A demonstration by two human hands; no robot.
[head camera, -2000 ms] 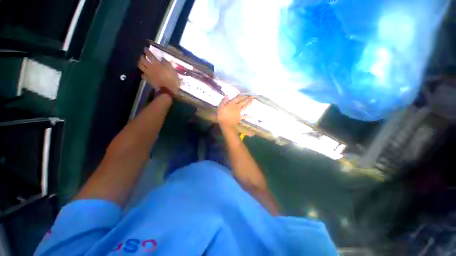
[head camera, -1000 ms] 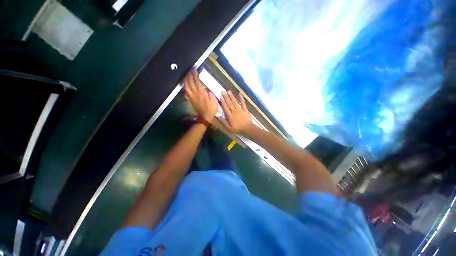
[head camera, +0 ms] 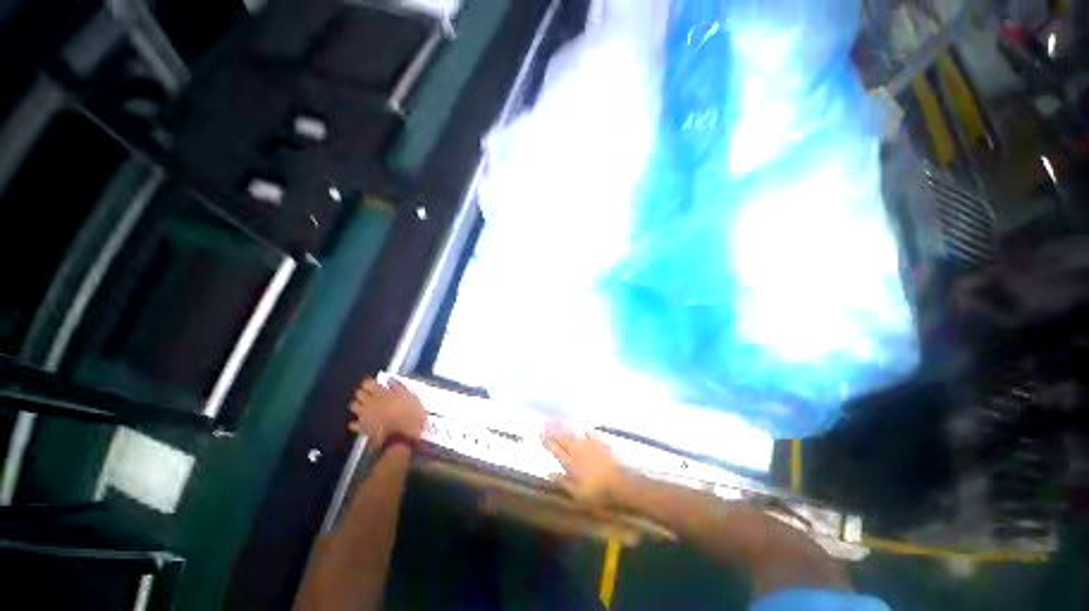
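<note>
A long narrow white carton or tray (head camera: pixel 478 442) with brownish edges lies across the view, in front of a bright white stack. My left hand (head camera: pixel 388 412) rests on its left end with the fingers spread, beside the dark line edge. My right hand (head camera: pixel 585 463) lies on its middle, blurred, with the palm down. Neither hand is seen closed around anything. The print on the strip is too blurred to read.
A large heap of blue and white plastic film (head camera: pixel 717 239) covers the white stack. The line conveyor (head camera: pixel 287 322) with black panels runs along the left. Yellow bars (head camera: pixel 952 105) stand at the upper right. Yellow lines mark the green floor.
The view has turned and moved, so the strip lies lower and flatter in the picture. My hands, close together one second ago, are now farther apart along the strip.
</note>
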